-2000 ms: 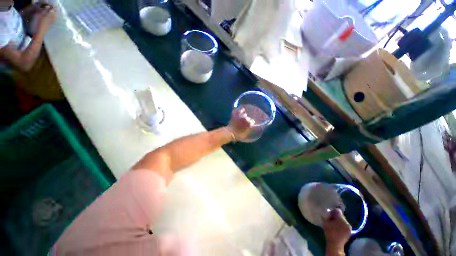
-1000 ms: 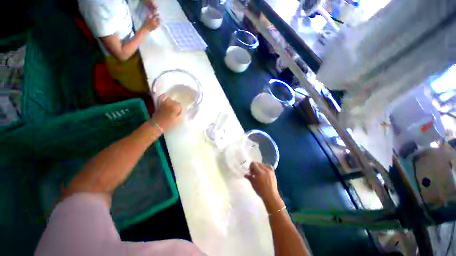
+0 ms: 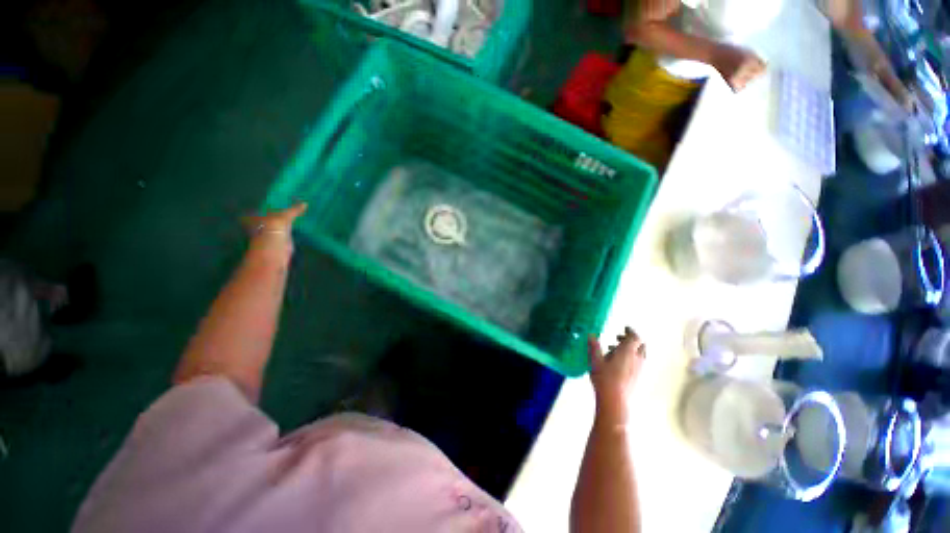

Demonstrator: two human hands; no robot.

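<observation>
The green plastic crate [image 3: 479, 302] stands tilted in view beside the bench. A white stem part [image 3: 446, 224], seen ring-end up, lies in it on a crinkled clear liner [image 3: 396, 224]. My left hand [image 3: 276, 221] is at the crate's near left corner; its grip is unclear. My right hand [image 3: 620, 359] is at the near right corner, its fingers apart and its thumb by the rim. Two clear jars with frosted lower parts, one farther [image 3: 734, 245] and one nearer [image 3: 729, 425], lie on the bench, with a white stem-like part [image 3: 766, 344] between them.
Another green crate [image 3: 510, 42] with white parts is beyond. A red stool [image 3: 585, 92] and a neighbouring person's arm [image 3: 693, 47] are at the bench's far end, near a gridded tray [image 3: 804, 120]. More jars [image 3: 870, 276] stand on the dark conveyor at right.
The view has swung left to the crate. Both hands have let go of the jars, which now rest on the bench, and have moved to the crate's near corners.
</observation>
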